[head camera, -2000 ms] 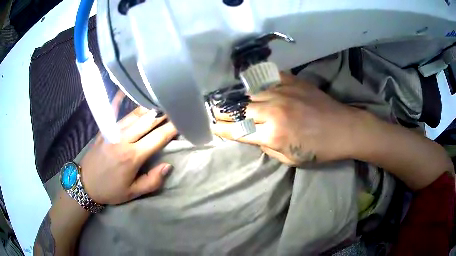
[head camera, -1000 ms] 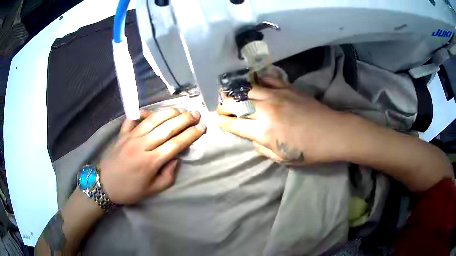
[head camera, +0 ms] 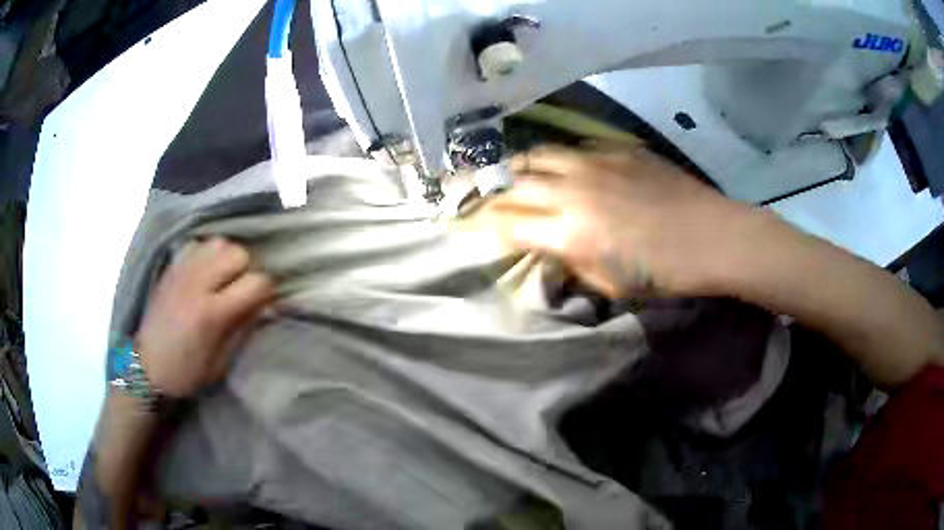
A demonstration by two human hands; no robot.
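The grey-beige fabric panel (head camera: 362,362) lies bunched in folds below the sewing machine head. A dark brown panel (head camera: 233,119) shows behind it at the upper left. My left hand (head camera: 202,316) is blurred and closed on the grey-beige fabric at the left. My right hand (head camera: 590,223) is blurred, just right of the presser foot (head camera: 431,192), with its fingers on gathered fabric; its exact grip is unclear. A yellow-green piece (head camera: 590,124) shows partly behind my right hand. The needle cannot be made out.
The white JUKI machine head and arm (head camera: 642,41) spans the top. A glowing white lamp stick (head camera: 285,135) on a blue tube hangs left of the needle area. The white table (head camera: 78,259) shows at left, with more at right. Dark cloth (head camera: 694,362) hangs below my right forearm.
My left hand has moved left and closed on the fabric. The panel has gone from fairly flat to folded. The cloth under the machine arm has shifted, baring the table there. The yellow-green piece now shows behind my right hand.
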